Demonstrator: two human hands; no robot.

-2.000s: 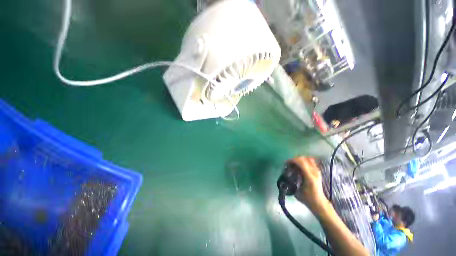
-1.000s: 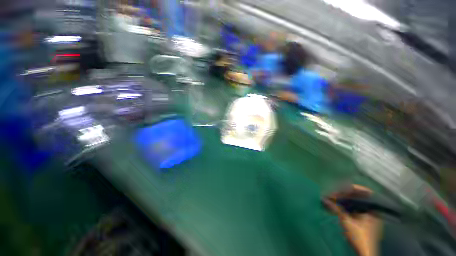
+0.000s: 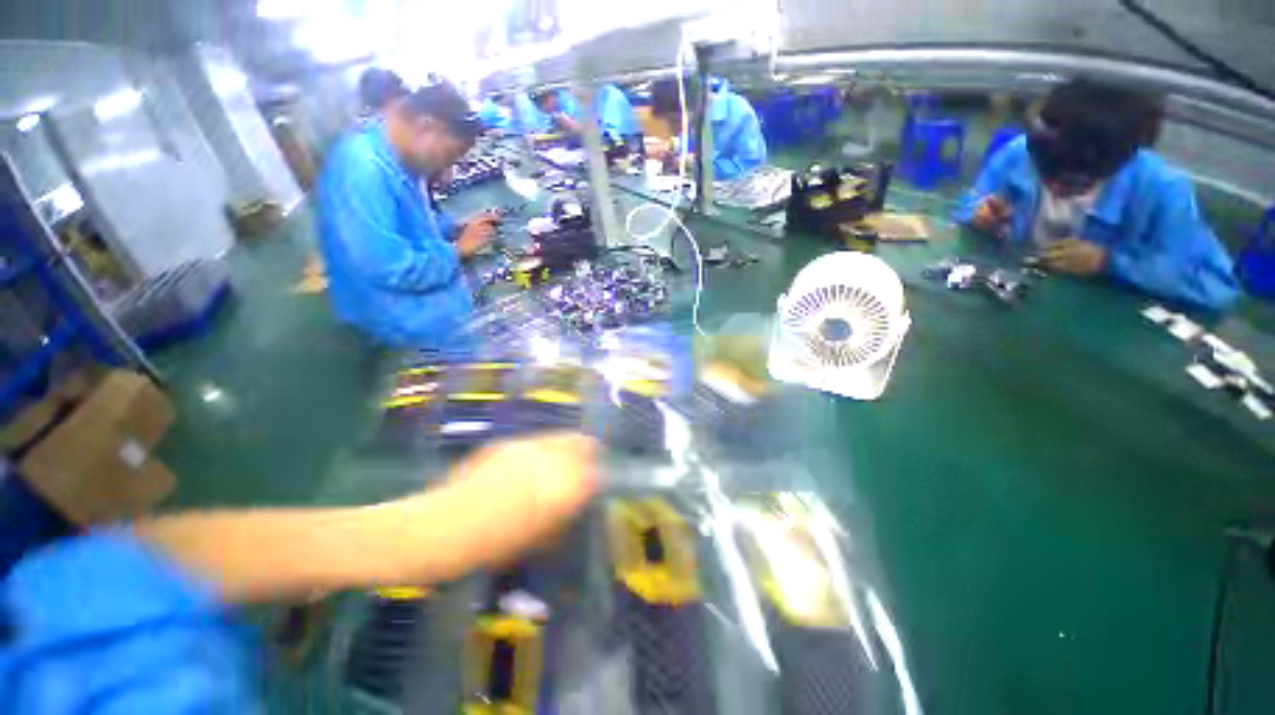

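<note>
My left hand (image 3: 538,482), its blue-sleeved arm coming in from the left, is over a clear blister tray (image 3: 587,479) in front of me. The hand is blurred and its fingers are hidden; whether it grips the tray cannot be told. Dark phones with yellow frames (image 3: 654,552) lie in two rows in the tray. Bright streaks of glare cross its right side. My right hand is not in view.
A white desk fan (image 3: 842,324) stands on the green bench (image 3: 1007,461) behind the tray. A heap of small parts (image 3: 604,291) lies farther back. People in blue smocks sit at left (image 3: 392,231) and right (image 3: 1119,203). Cardboard boxes (image 3: 98,447) are at the far left.
The view has swung round and steadied. The right hand with the dark screwdriver and the blue bin have left the picture. My left arm and the phone tray now show in front.
</note>
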